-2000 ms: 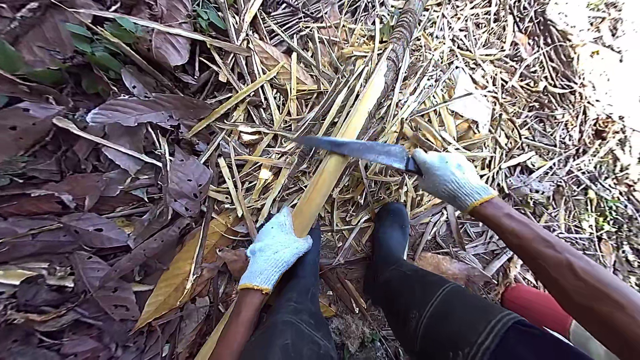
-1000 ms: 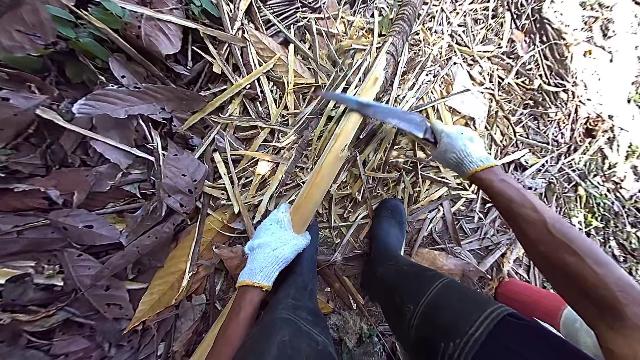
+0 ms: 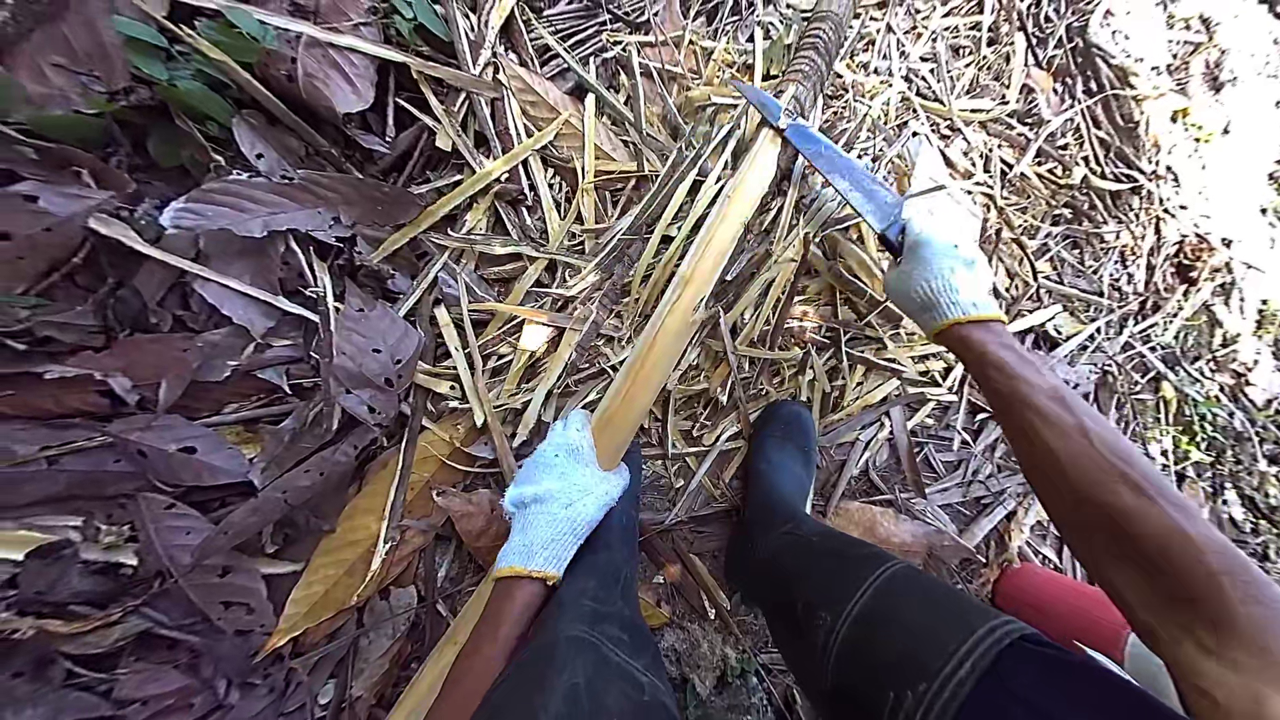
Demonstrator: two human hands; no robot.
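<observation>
My left hand (image 3: 562, 497), in a white knit glove with a yellow cuff, is closed around a long, pale yellow stripped stalk (image 3: 690, 300). The stalk slants from the lower left up to the upper middle, its lower part passing behind my left forearm. My right hand (image 3: 942, 255), gloved the same way, grips the dark handle of a machete (image 3: 845, 172). The blade points up and left, and its tip end lies over or close beside the far part of the stalk; contact cannot be told. Beyond the blade shows a brown, ringed stem (image 3: 820, 45).
Pale shavings (image 3: 560, 250) litter the ground around the stalk. Large dry leaves (image 3: 200, 470) cover the left side. My dark rubber boot (image 3: 780, 460) stands right of the stalk. A red object (image 3: 1062, 605) lies at lower right, partly behind my right forearm.
The machete in my right hand has moved up along the stalk, away from my body, and its blade now slants more steeply. My left hand keeps its hold at about the same place.
</observation>
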